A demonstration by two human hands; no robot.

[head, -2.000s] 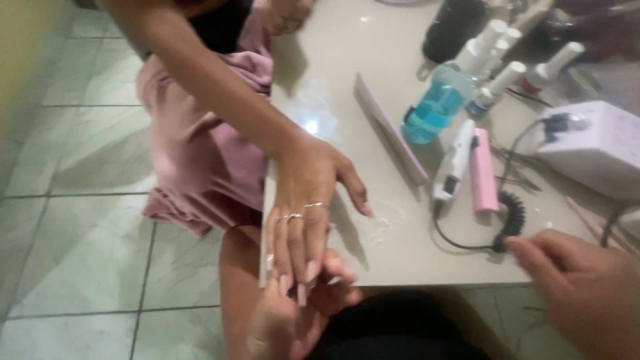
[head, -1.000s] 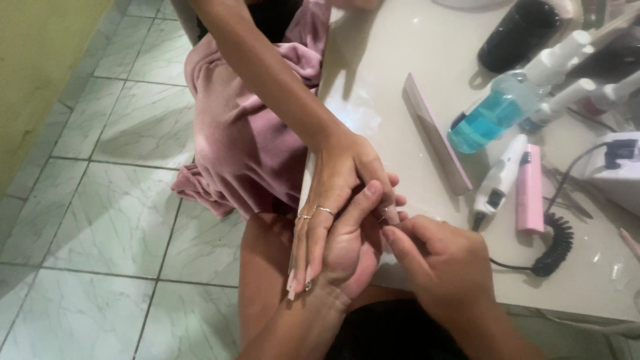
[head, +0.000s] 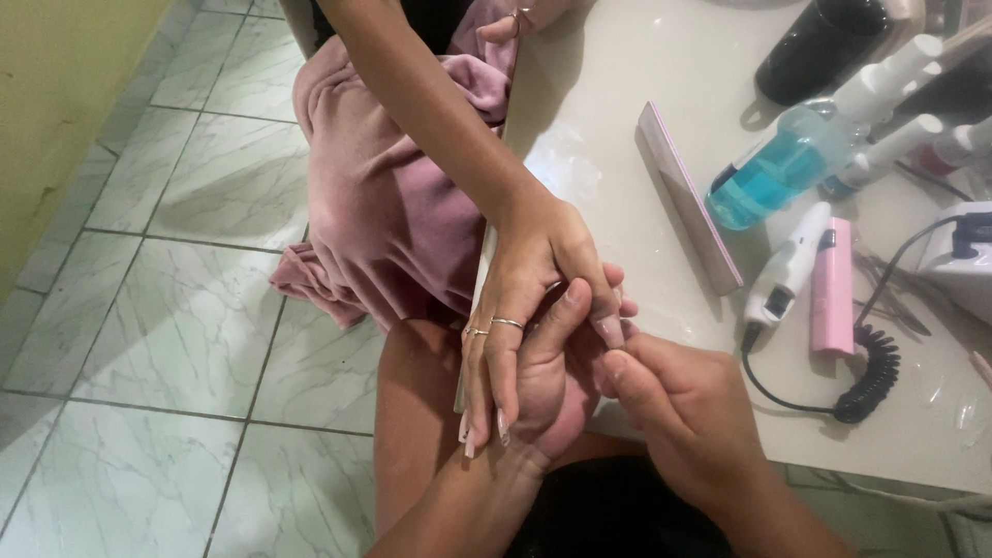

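Another person's hand (head: 527,263), with rings and long artificial nails, reaches down from the top over the table corner. My left hand (head: 554,380) lies palm up beneath it, the thumb near the base of its index finger and my other fingers behind that finger. At the long nail (head: 609,329) of this extended finger, my right hand (head: 674,411) has thumb and fingertips pinched together; whether they grip the nail itself is hidden. A nail file (head: 690,201) lies on the table beyond my hands. To its right are a white handheld nail drill (head: 789,267) and a pink bar-shaped object (head: 834,291).
A spray bottle of blue liquid (head: 775,174), several white-capped bottles and a black cylindrical container (head: 821,46) stand at upper right. A coiled black cord (head: 868,376) runs toward a white machine (head: 961,256). Metal tools (head: 895,298) lie nearby. Pink cloth (head: 387,178) hangs beside the table edge.
Two seconds ago my right hand was apart, near the coiled cord; it has moved left to the person's fingertip. My left hand has shifted from the fingertips to beneath the hand.
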